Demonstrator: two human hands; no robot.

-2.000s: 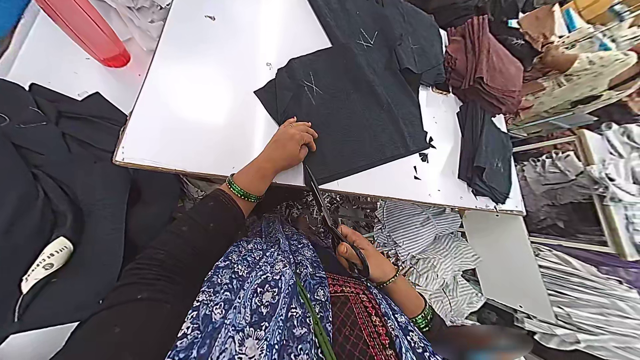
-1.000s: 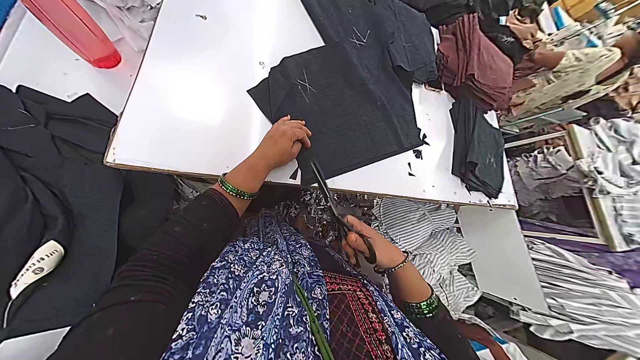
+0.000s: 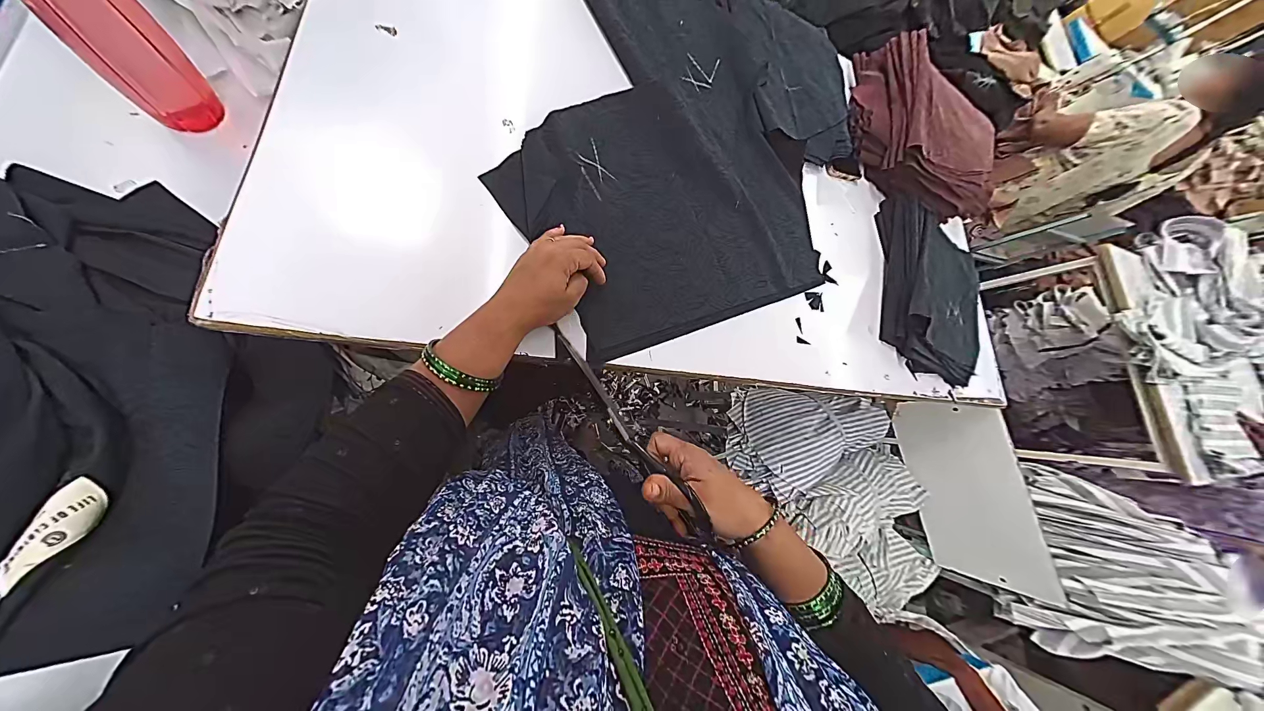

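Dark fabric pieces (image 3: 671,217) with chalk marks lie stacked on a white tabletop (image 3: 336,188), reaching its near edge. My left hand (image 3: 558,276) rests at the stack's left near corner, thumb and fingers drawn together on the cloth; whether it pinches a layer is hard to see. In my right hand (image 3: 691,484) are black-handled scissors (image 3: 614,410), held beyond the table's near edge. Their blades point up and left to the cloth's corner, just under my left hand, and look nearly closed. Small dark scraps (image 3: 815,299) lie right of the stack.
A red plastic container (image 3: 168,79) stands at upper left, above dark cloth (image 3: 99,395). Maroon folded fabric (image 3: 923,118) and a smaller dark stack (image 3: 928,286) sit at the right. Striped cloth (image 3: 839,474) lies below the table edge. Another person (image 3: 1116,158) is at upper right.
The dark flap of cloth by the scissor tips one second ago no longer shows there; a pale patch is now visible beside the blades. My left hand remains at the same corner.
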